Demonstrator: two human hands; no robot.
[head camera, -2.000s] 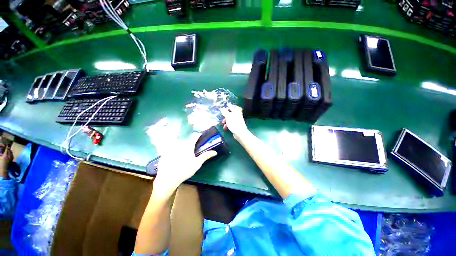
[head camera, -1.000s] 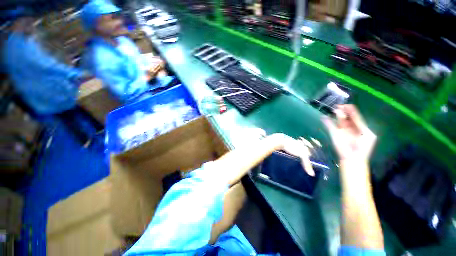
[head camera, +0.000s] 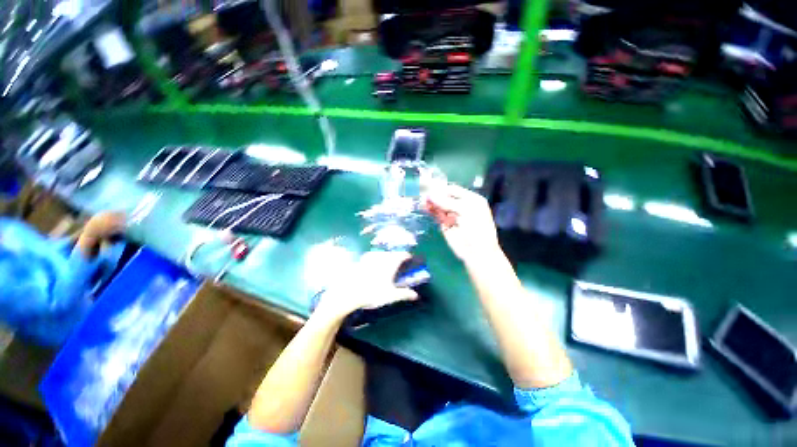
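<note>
My left hand (head camera: 369, 281) is shut around a dark tablet-like unit (head camera: 384, 308) at the bench's near edge; a blue part of it shows beside my thumb. My right hand (head camera: 459, 216) is raised over the bench, fingers bent together; a clear, shiny piece shows by its fingertips, but blur hides whether it is gripped. A loose pile of small white parts (head camera: 391, 229) lies between and beyond my hands.
Black covers (head camera: 544, 209) stand right of my right hand. Tablets (head camera: 635, 323) lie at right. Keyboards (head camera: 249, 209) with a white cable lie left. A blue bin (head camera: 122, 340) and carton (head camera: 205, 367) are below left. Another person's arm (head camera: 96, 236) shows at left.
The view has swung back from the left to the bench. My left hand, over the flat-lying unit a second ago, now holds it tilted. My right hand is now over the white parts.
</note>
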